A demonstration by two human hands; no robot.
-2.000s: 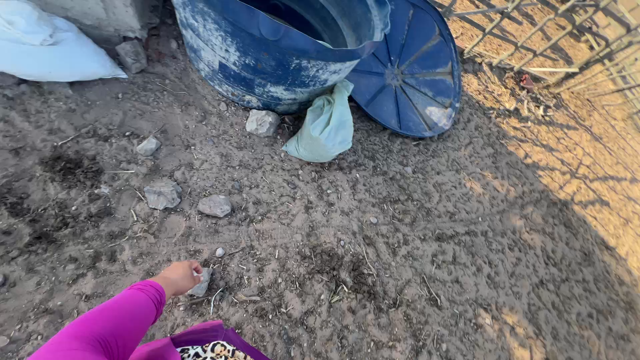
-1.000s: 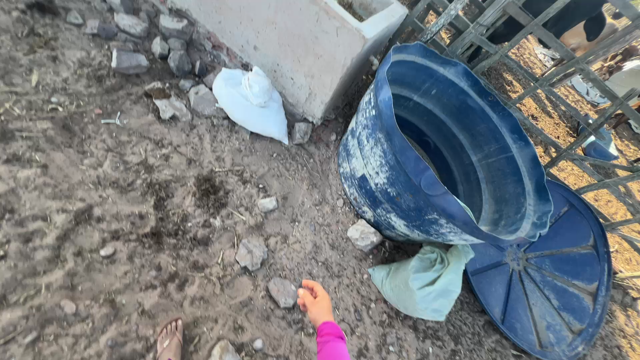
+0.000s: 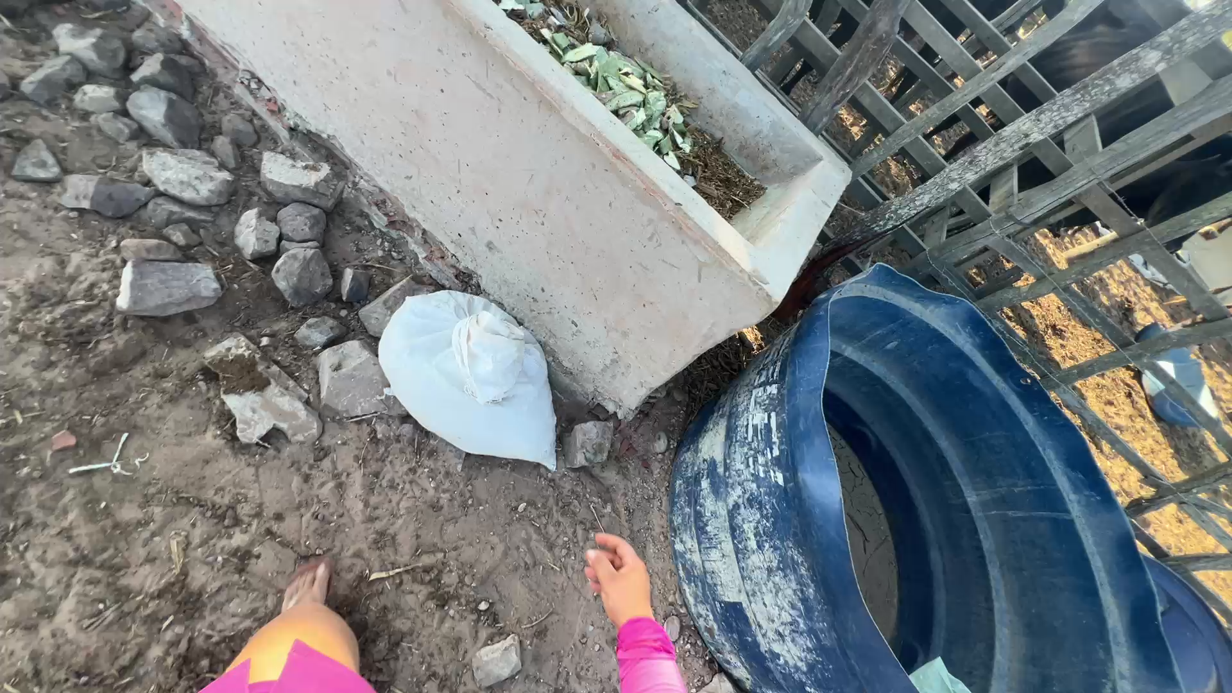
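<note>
My right hand (image 3: 618, 576) hangs over the bare dirt at the lower middle, in a magenta sleeve. Its fingers are loosely bent, and nothing is seen in it. My left hand is not in view. A tied white sack (image 3: 467, 380) lies up and to the left of my hand, against the concrete trough (image 3: 539, 212). Cut green plant pieces (image 3: 626, 91) and dry stalks lie in the trough. Right of my hand stands a big blue plastic tank (image 3: 760, 500) with a wavy cut rim and scraped sides. A bit of pale green cloth (image 3: 936, 678) shows at its lower edge.
Many loose stones (image 3: 168, 287) lie along the trough at the left. One stone (image 3: 497, 661) is on the ground near my hand. A wooden lattice fence (image 3: 1001, 192) runs behind the trough and tank, with dark animals beyond it. My bare leg (image 3: 306, 630) is at the lower left.
The view has swung towards the trough and stones. The white sack now appears fully, and the trough's contents have come into sight. Less of the pale green cloth and blue lid is visible.
</note>
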